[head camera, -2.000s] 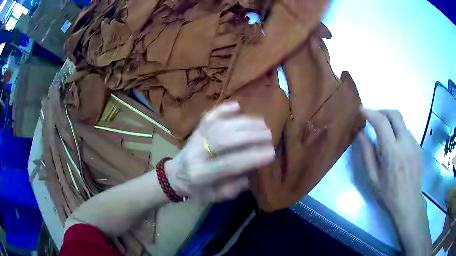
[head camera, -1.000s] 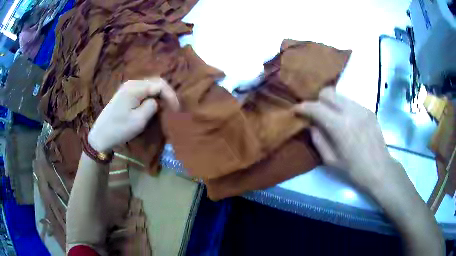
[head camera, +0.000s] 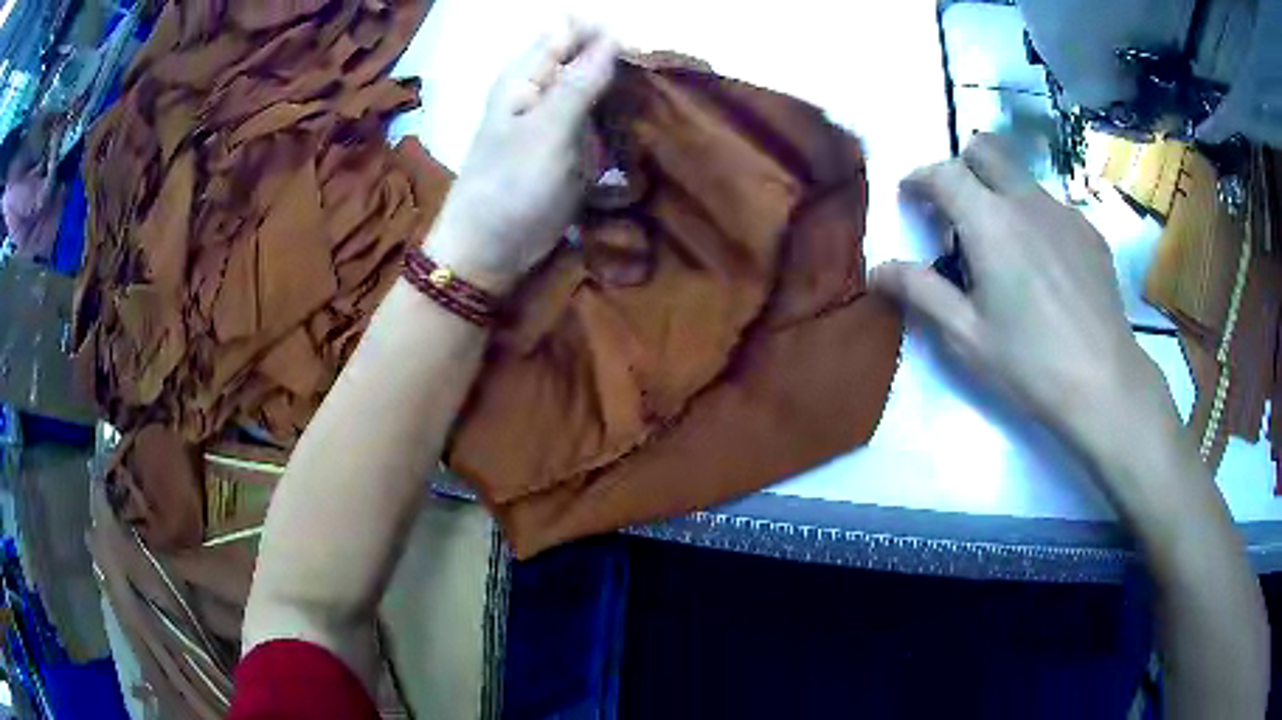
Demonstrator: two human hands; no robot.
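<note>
A rust-brown fabric panel (head camera: 787, 373), partly folded and gathered, lies on the white table in front of me. My left hand (head camera: 541, 148) is at its upper left, its fingers closed on the fabric's top edge. My right hand (head camera: 1005, 260) is just right of the panel, thumb and fingers apart, holding nothing that I can see. A large crumpled heap of rust-brown panels (head camera: 246, 211) lies at the left.
The machine head (head camera: 1174, 63) is at the upper right, with yellow-tan strips (head camera: 1146, 172) and brown zipper strips (head camera: 1237, 317) hanging below it. A ruler-like tape (head camera: 872, 546) follows the table's front edge. Pale strips (head camera: 242, 461) lie below the heap.
The view has turned toward the machine, and the panel now lies apart from the heap. My left hand has moved up along the fabric. My right hand has let go of it.
</note>
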